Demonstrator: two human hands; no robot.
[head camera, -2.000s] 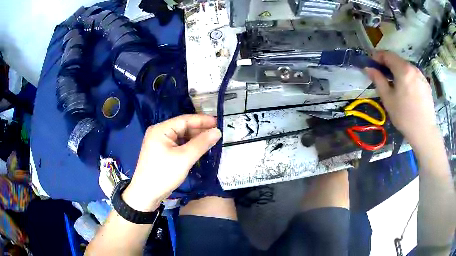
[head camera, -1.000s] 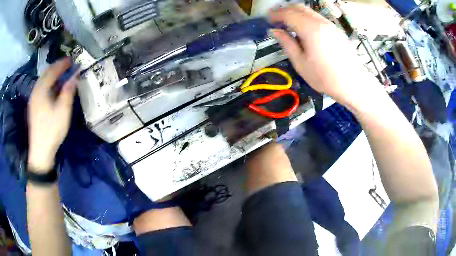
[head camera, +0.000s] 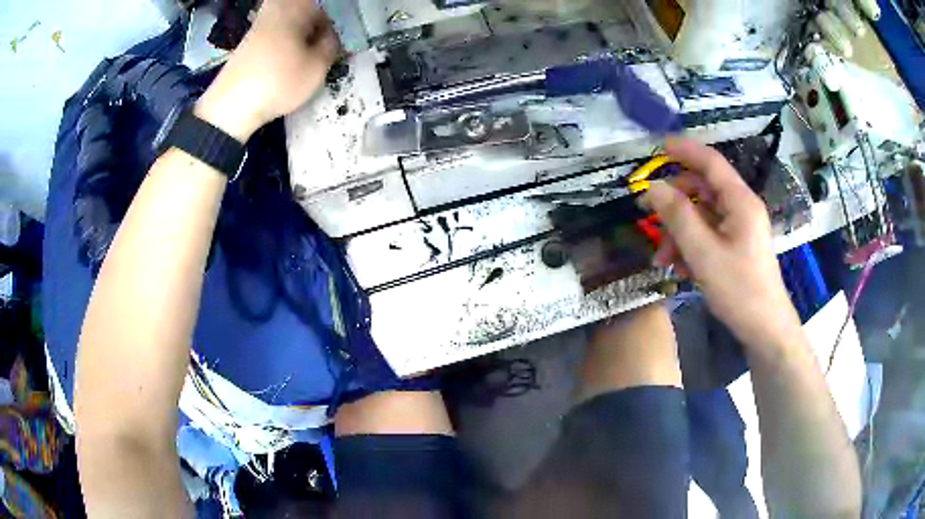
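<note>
A navy strip (head camera: 609, 86) lies on the metal guide of the off-white, stained sewing machine bed (head camera: 345, 157); its free end angles down to the right. The scissors (head camera: 654, 182), with one yellow and one red handle loop, lie on the machine front, blades pointing left. My right hand (head camera: 715, 223) is over the handles, thumb and fingers bent around them and partly hiding them; whether it grips them is unclear. My left hand (head camera: 279, 61) is at the bed's upper left corner, its fingers blurred and partly hidden, so what it holds cannot be told.
Ridged navy coils (head camera: 96, 152) lie on broad blue fabric (head camera: 264, 335) at the left. A slide plate (head camera: 472, 127) with a round screw sits before the guide. A machine part with pink thread (head camera: 872, 253) stands at the right. My knees are under the front edge.
My right hand has left the navy strip and moved down to the scissors. The strip's right end now hangs free. My left hand has moved up to the bed's upper left corner. The view has shifted.
</note>
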